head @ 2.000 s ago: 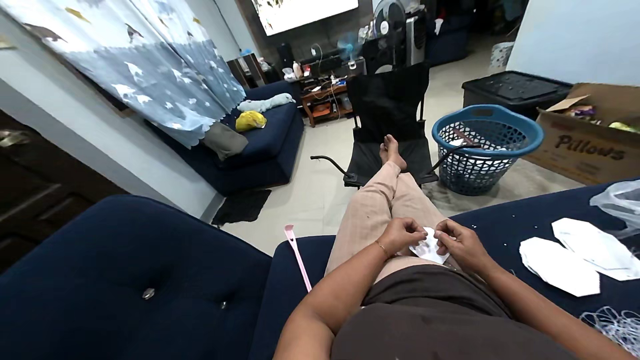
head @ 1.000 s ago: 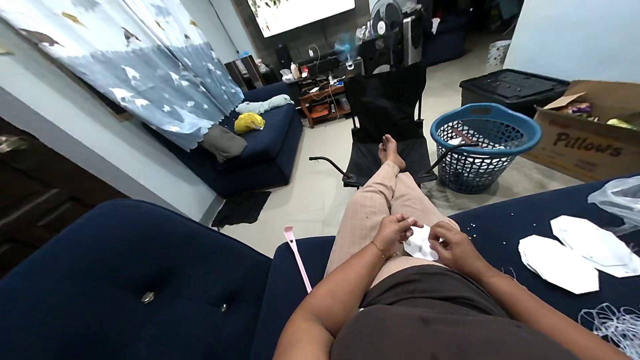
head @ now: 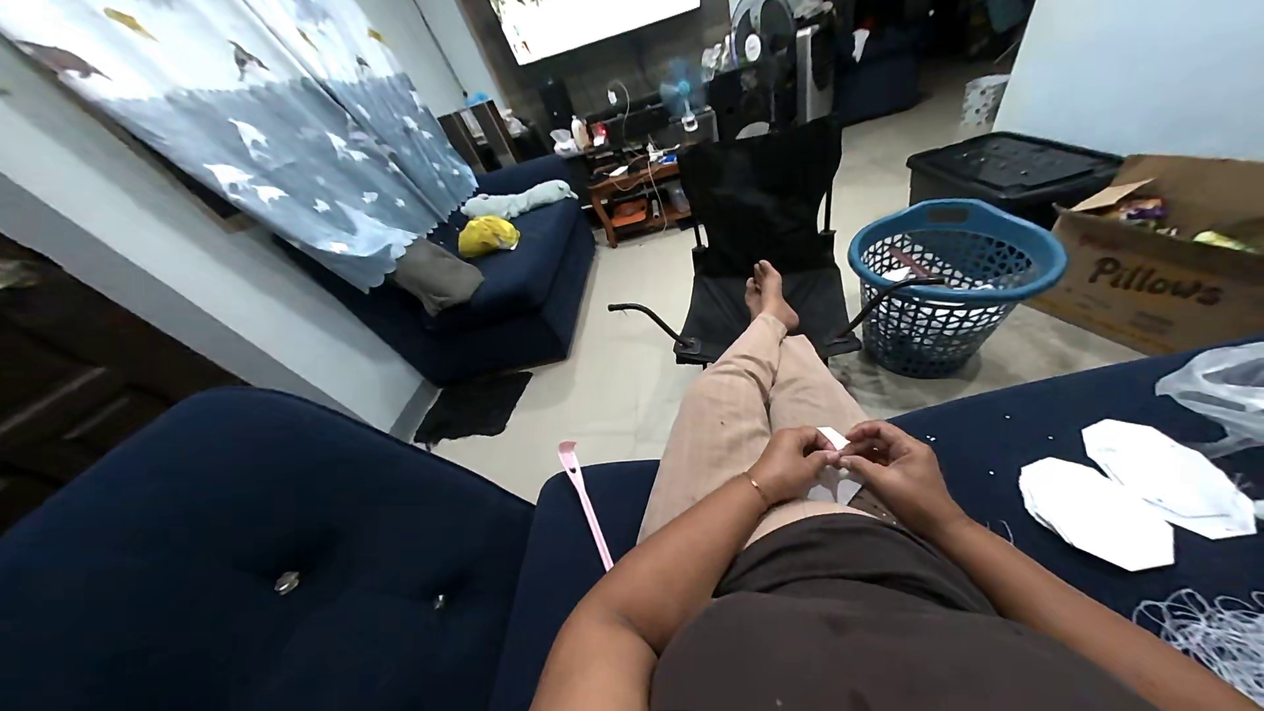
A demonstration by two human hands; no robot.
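Over my lap, my left hand [head: 793, 464] and my right hand [head: 901, 472] meet with fingertips nearly touching, both pinching a small white piece of paper or thin sheet [head: 835, 484]. Its folds are partly hidden by the fingers. To the right on the navy sofa lie two stacks of white many-sided pieces, a nearer one [head: 1096, 513] and a farther one [head: 1170, 477], overlapping at their edges. A tangle of thin white string [head: 1210, 637] lies nearer the lower right corner.
A pink long-handled stick [head: 587, 506] lies on the sofa left of my legs. A clear plastic bag [head: 1220, 390] is at the right edge. My feet rest on a black folding chair [head: 760, 197]. Beyond the sofa are a blue laundry basket [head: 956, 286] and an open cardboard box [head: 1150, 286].
My hands have come closer together on the white piece, which shows differently between the fingers. The stacks and the string have stayed put.
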